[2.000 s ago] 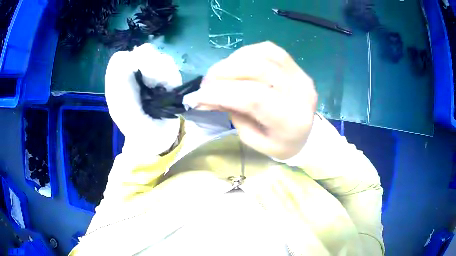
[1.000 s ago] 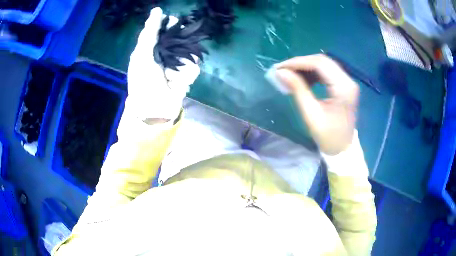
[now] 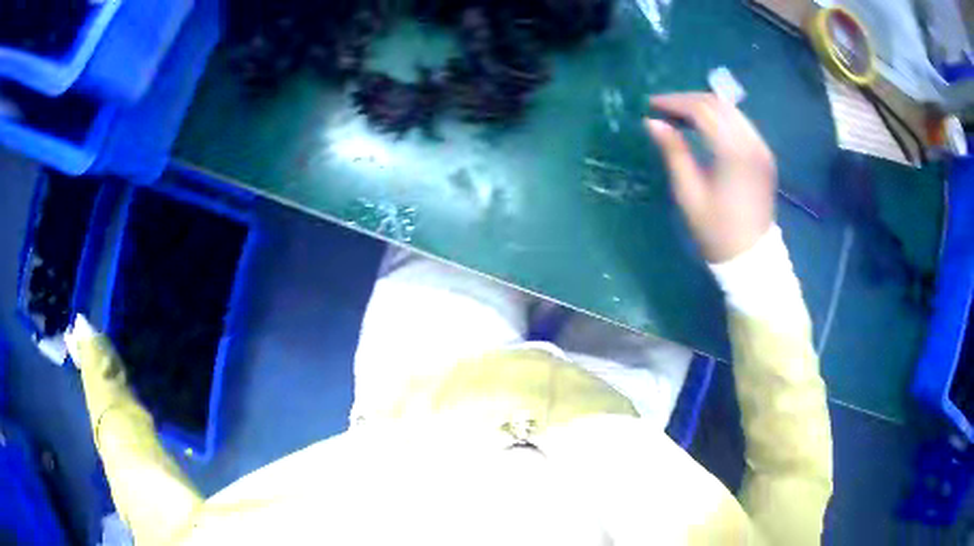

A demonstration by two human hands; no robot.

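Observation:
My bare right hand (image 3: 718, 176) is over the green mat (image 3: 534, 229), thumb and forefinger apart, holding nothing I can see. A small white block (image 3: 726, 85) lies on the mat just beyond its fingers. My left hand (image 3: 78, 333) is far out at the left, small and blurred, at the edge of a narrow blue bin (image 3: 27, 267); its fingers and anything in them cannot be made out. A large heap of black spiky parts (image 3: 459, 80) lies on the mat at the top. A slim dark knife (image 3: 799, 203) shows partly beside my right wrist.
A larger blue bin (image 3: 219, 373) of black parts stands at the lower left, with more blue bins (image 3: 139, 75) above. A yellow tape roll (image 3: 844, 46) lies at the top right. Another blue bin (image 3: 940, 352) is at the right edge. Pale scraps lie near the mat's front edge.
My left hand has moved from above the mat down to the left bins; the spiky part is no longer seen in it. My right hand has let go of the white block, now on the mat.

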